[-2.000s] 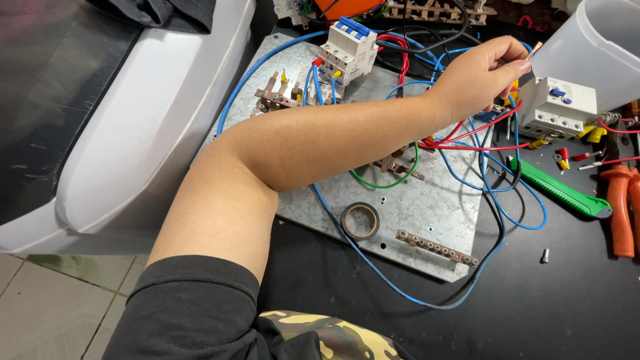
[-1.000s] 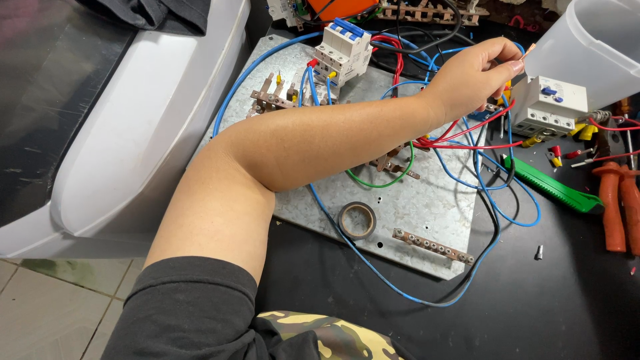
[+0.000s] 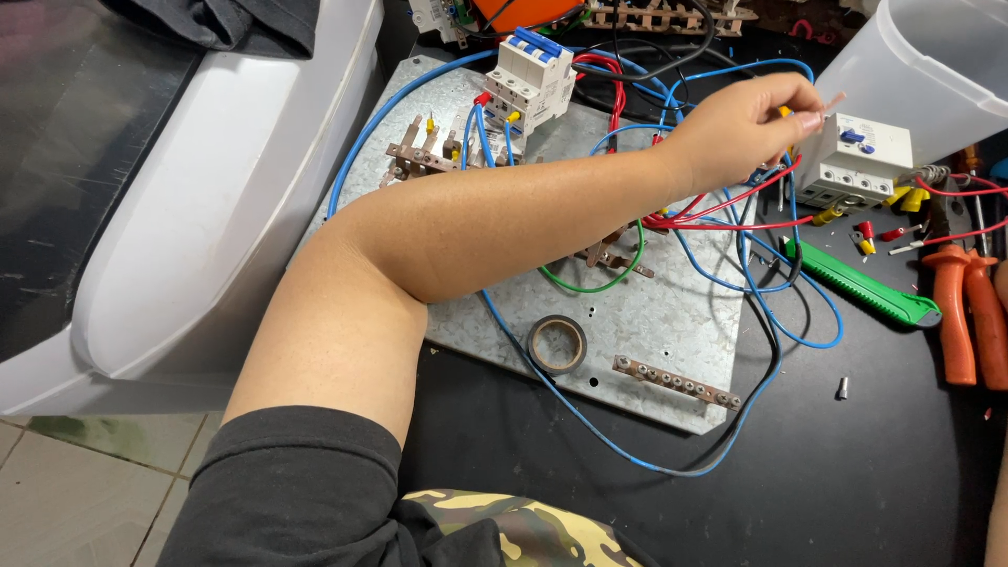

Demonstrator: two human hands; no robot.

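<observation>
From the lower left my left arm reaches across a galvanized metal plate. My left hand [image 3: 760, 126] pinches a thin copper-coloured end, probably stripped wire, between thumb and fingers. Just right of the fingertips stands a white circuit breaker [image 3: 854, 161] with blue switches. Red wires [image 3: 732, 224] and blue wires run below the hand. Another breaker with blue toggles [image 3: 531, 79] stands on the plate [image 3: 630, 331], among copper busbars [image 3: 417, 157]. A black tape roll [image 3: 557, 345] and a screw terminal bar [image 3: 676, 382] lie nearer me. A sliver of skin shows at the right edge; my right hand is not clearly visible.
A green utility knife [image 3: 862, 283] lies right of the plate, beside orange-handled pliers [image 3: 957, 315]. Small red and yellow terminals [image 3: 866, 232] lie near them. A translucent plastic container [image 3: 890, 79] stands at the upper right. A blue wire loops past the plate's front edge.
My left hand stays near the breaker at the right, with little plain movement. A sliver of arm now shows at the lower right edge.
</observation>
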